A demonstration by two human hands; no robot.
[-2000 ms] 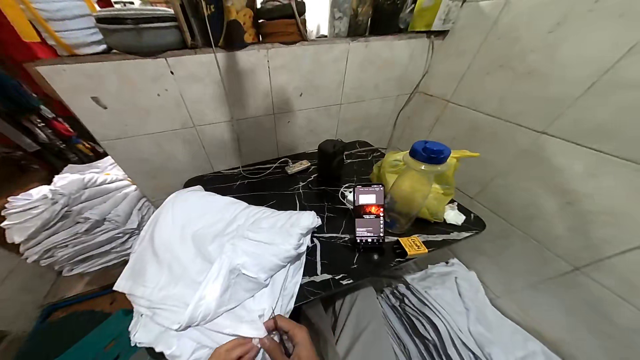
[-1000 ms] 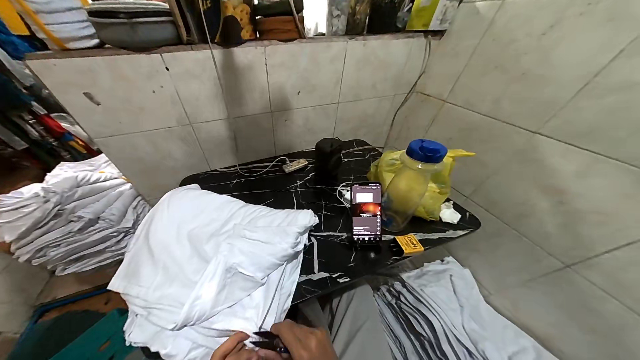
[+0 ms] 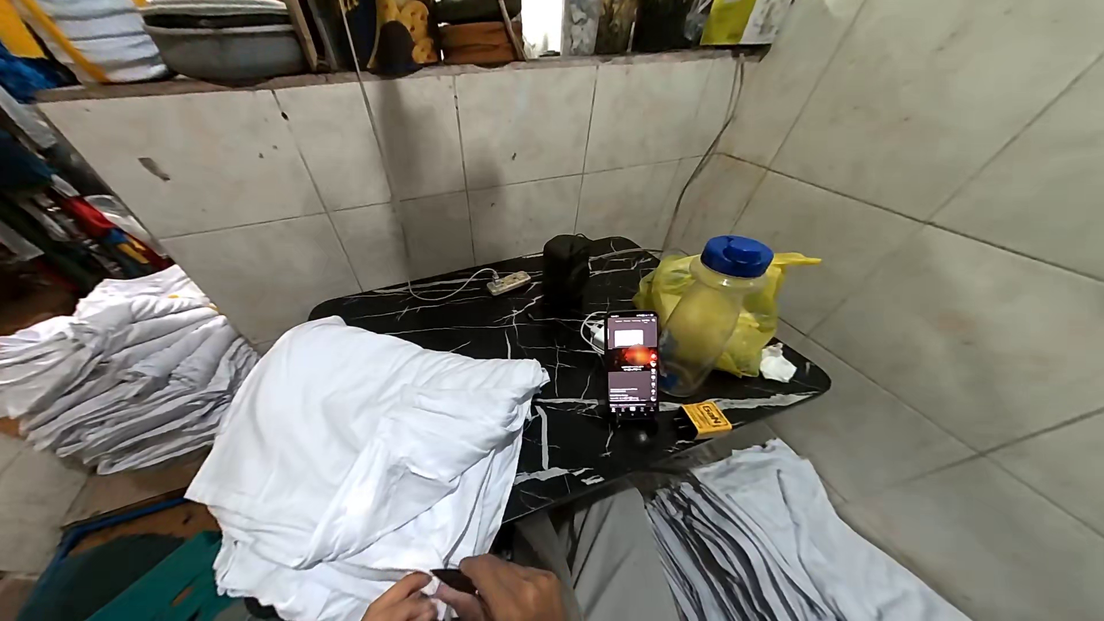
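Observation:
A pile of white cloth garments [image 3: 345, 440] lies at the front left, partly on the black marble-patterned table [image 3: 552, 440]. At its near edge my left hand [image 3: 405, 601] pinches a bit of the white fabric. Close beside it, my right hand [image 3: 511, 591] holds a small dark tool [image 3: 454, 580] against the cloth; its handle is hidden by the fingers, and its exact kind cannot be told. Both hands are partly cut off by the bottom edge of the view.
A lit phone [image 3: 632, 366] stands upright near a blue-lidded plastic jar [image 3: 711, 315], a yellow plastic bag [image 3: 759, 332] and a small yellow-black box [image 3: 706, 419]. Stacked white garments [image 3: 147, 371] are at left, more folded cloth [image 3: 776, 535] at lower right. A tiled wall [image 3: 535, 129] rises behind.
The dark tool now shows between my hands; it was not visible two seconds ago. My right hand has shifted slightly, and both hands stay at the cloth's near edge.

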